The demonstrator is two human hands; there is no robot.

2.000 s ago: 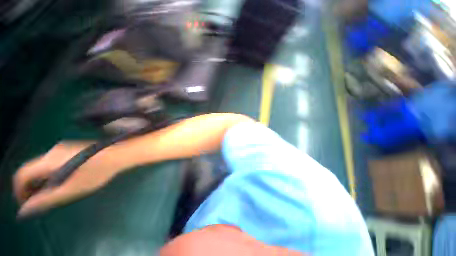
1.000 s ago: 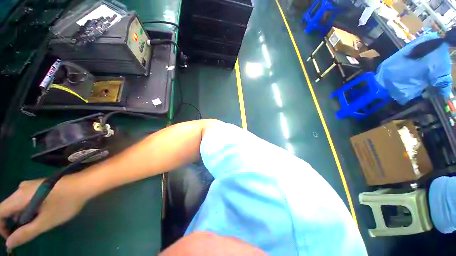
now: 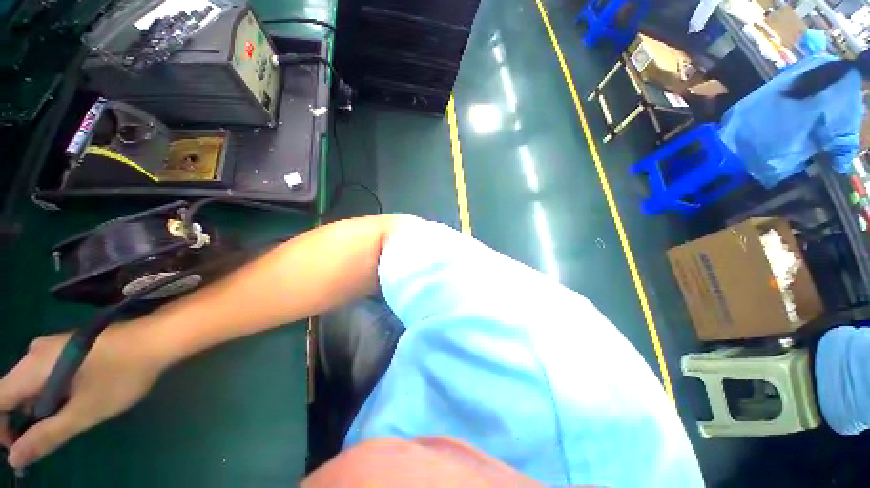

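My right hand (image 3: pixel 105 386) is at the lower left edge, partly cut off by it. It is closed around the black handle of a soldering iron (image 3: pixel 65 374), whose thick black cord runs back over my wrist. The iron's tip is not clearly visible. A black fan (image 3: pixel 119 255) with a round pale label stands on the green mat (image 3: pixel 229 419), just beyond my forearm. The soldering iron stand (image 3: pixel 119 143), with a yellowish sponge tray (image 3: pixel 194 158), is behind the fan. My left hand is out of view.
A black tray (image 3: pixel 277 176) holds the stand and a grey-black soldering station (image 3: pixel 191 71) with clear plastic on top. A black cabinet-like block (image 3: pixel 405 52) is beyond. To the right are a yellow-lined floor, a cardboard box (image 3: pixel 715 291), stools (image 3: pixel 758 391) and a person in blue (image 3: pixel 792 119).
The earliest view was strongly blurred; now it is sharper. Since one second ago, the bench objects have shifted slightly up and left in view. My right hand still holds the iron.
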